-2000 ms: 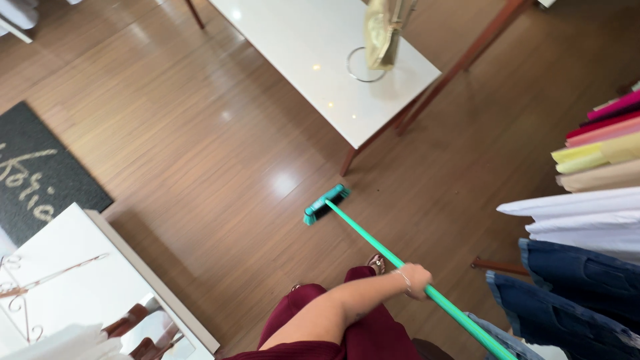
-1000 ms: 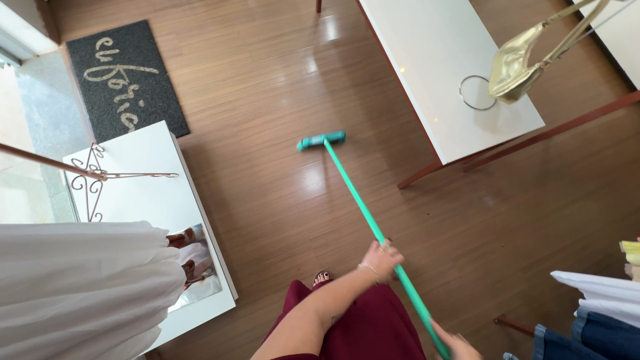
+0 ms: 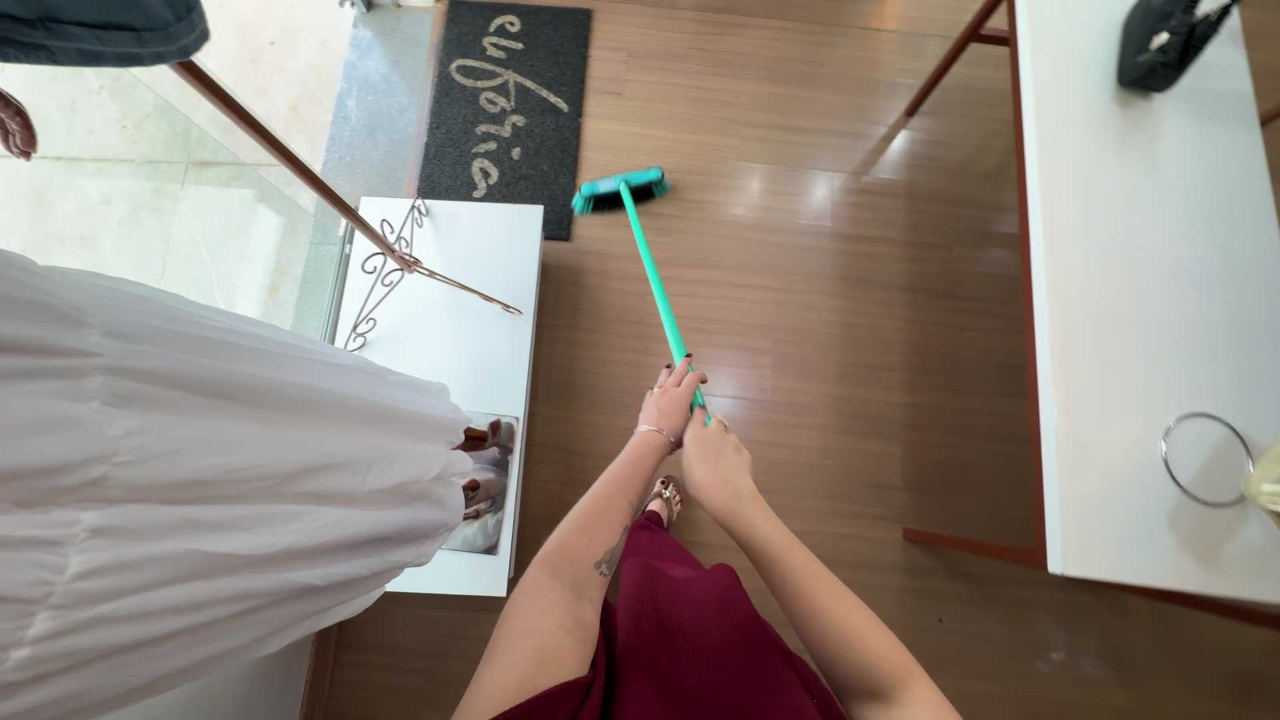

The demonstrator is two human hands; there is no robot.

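Note:
Both my hands are on the green handle (image 3: 655, 275) of a push broom, close together near the middle of the view. My left hand (image 3: 670, 402) grips it a little farther toward the head, with a bracelet at the wrist. Just behind and to the right, my right hand (image 3: 716, 455) is closed around the handle. The teal broom head (image 3: 620, 190) with dark bristles is on the wooden floor (image 3: 800, 330), beside the right edge of a dark doormat (image 3: 505, 110) that bears writing. The handle's rear end is hidden by my hands.
At left stands a low white platform (image 3: 450, 240) with a metal display rack (image 3: 300, 165) and a hanging white garment (image 3: 200, 470). A white table (image 3: 1130, 300) with reddish legs is at right, holding a black bag (image 3: 1165, 42) and a metal ring (image 3: 1165, 465). A sandaled foot (image 3: 665, 497) shows below my hands.
The broom head has moved from open floor near the white table to beside the doormat. My hands, apart on the handle one second ago, are now close together. The view has shifted left.

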